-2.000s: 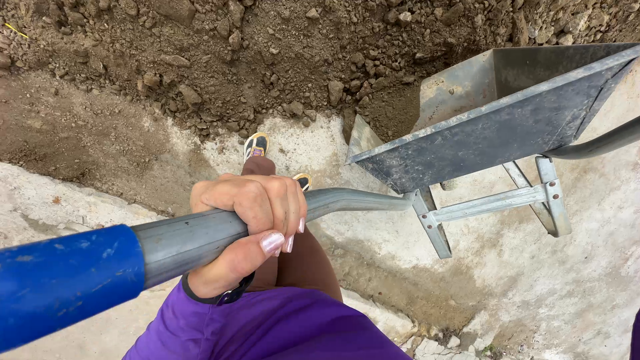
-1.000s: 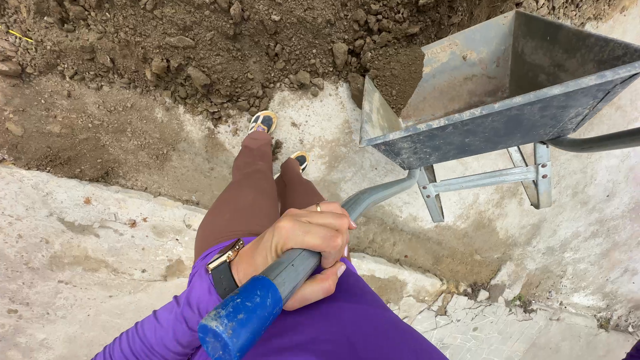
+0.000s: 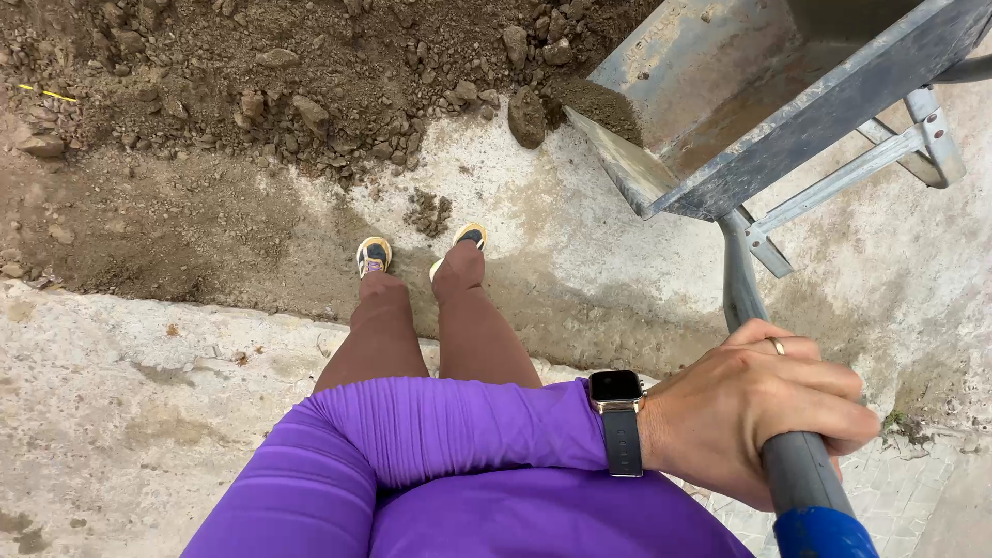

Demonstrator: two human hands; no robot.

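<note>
My left hand, wearing a ring and a smartwatch on its wrist, is closed around the grey metal tube handle of a wheelbarrow. Below the fingers, the handle has a blue grip. Up and to the right of the hand, the metal wheelbarrow tray is tilted, its open side toward the soil. Some dark loose soil lies at the tray's lip. A metal leg brace shows beneath the tray. My right hand is out of view.
A bank of soil and stones runs along the top left. My shoes stand on the dirty concrete, near a small clump of soil. A pale concrete ledge crosses the lower left, and a yellow strip lies on the soil.
My left hand, still gripping the handle, has moved to the right across my body. The tray has turned and sits nearer the top right. The view has shifted somewhat.
</note>
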